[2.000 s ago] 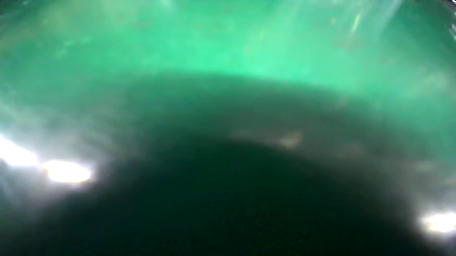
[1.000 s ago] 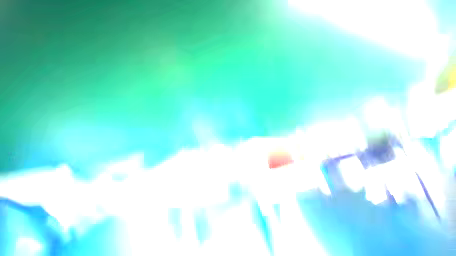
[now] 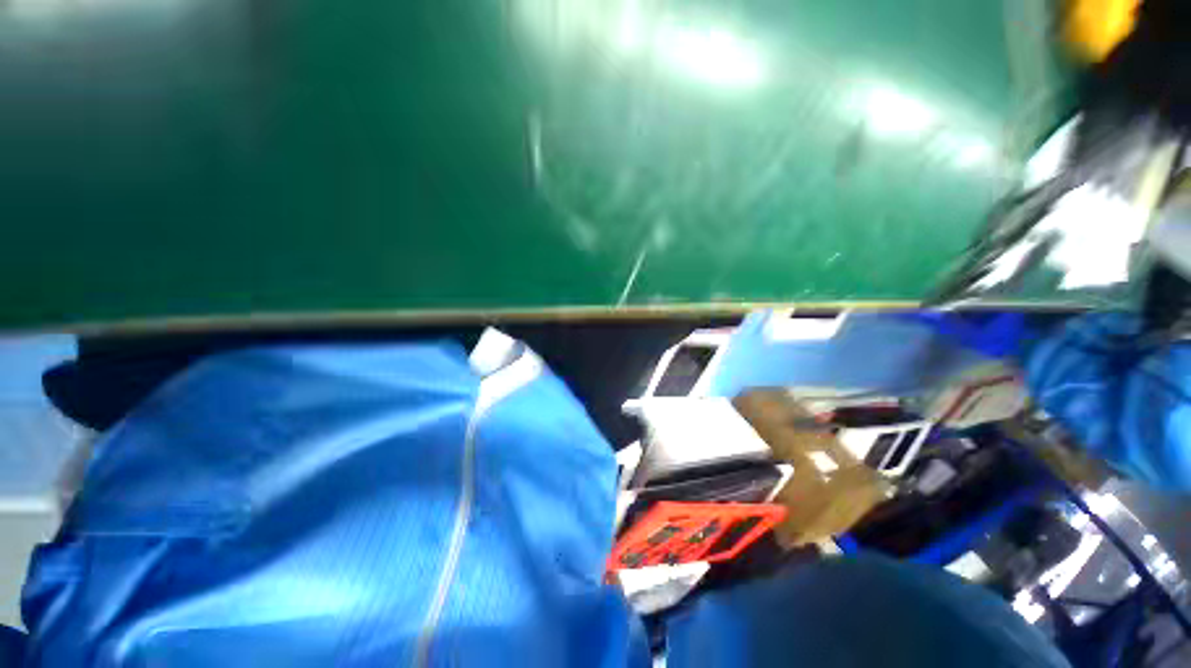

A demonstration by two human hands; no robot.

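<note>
The green bench top [image 3: 392, 170] spans the upper part of the view, with bright light reflections and a few thin pale marks on it. Its front edge runs across the middle of the picture. Below it is a blue smock [image 3: 327, 509] with a pale zip line, filling the lower left. Neither of my hands can be made out. The image is partly blurred.
Beside the smock, below bench level, are a red slotted tray [image 3: 705, 532], white-framed trays [image 3: 699, 433] and brown cardboard [image 3: 816, 489]. Black and white items [image 3: 1091, 235] lie at the bench's right end, near a yellow thing [image 3: 1100, 26]. Another blue sleeve or garment [image 3: 1110, 392] shows at right.
The view has swung from a blurred close green surface, then an overexposed one, to the bench edge, the smock and the trays below. No hand is seen taking or releasing anything.
</note>
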